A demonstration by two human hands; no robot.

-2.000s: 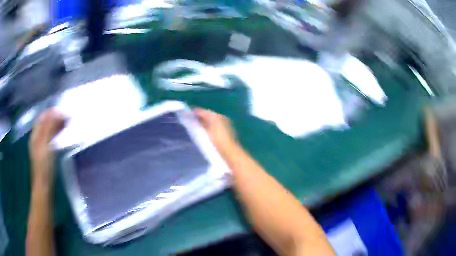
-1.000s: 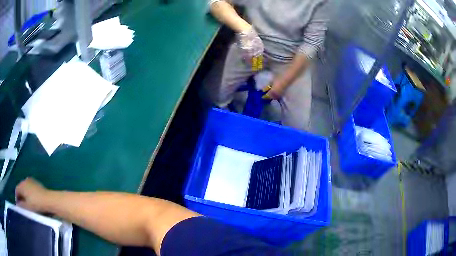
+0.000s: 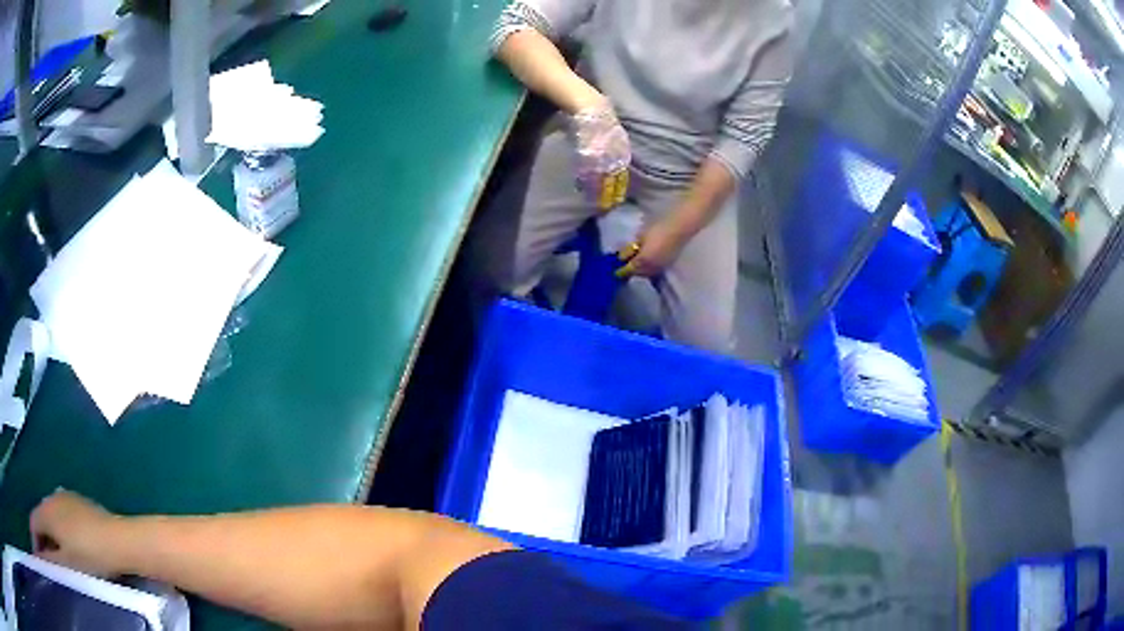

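Observation:
My right hand [image 3: 74,533] is at the lower left, at the far edge of a dark cover [image 3: 74,604] with a white border. The fingers are curled and partly hidden, so I cannot tell whether they grip the cover. The cover is cut off by the picture's lower left corner, with a pale layer beneath it. My left hand is out of the picture.
A green bench [image 3: 333,308] holds white sheets [image 3: 148,284], a labelled bottle [image 3: 266,197] and a white strap [image 3: 19,370]. A blue tote [image 3: 493,542] beside it holds dark and white parts on edge. A seated person [image 3: 690,99] is beyond; more blue totes [image 3: 851,425] stand right.
The view has swung right from the bench onto the tote and person. My left hand has left the picture. Over the last second my right hand has hardly moved beside the cover.

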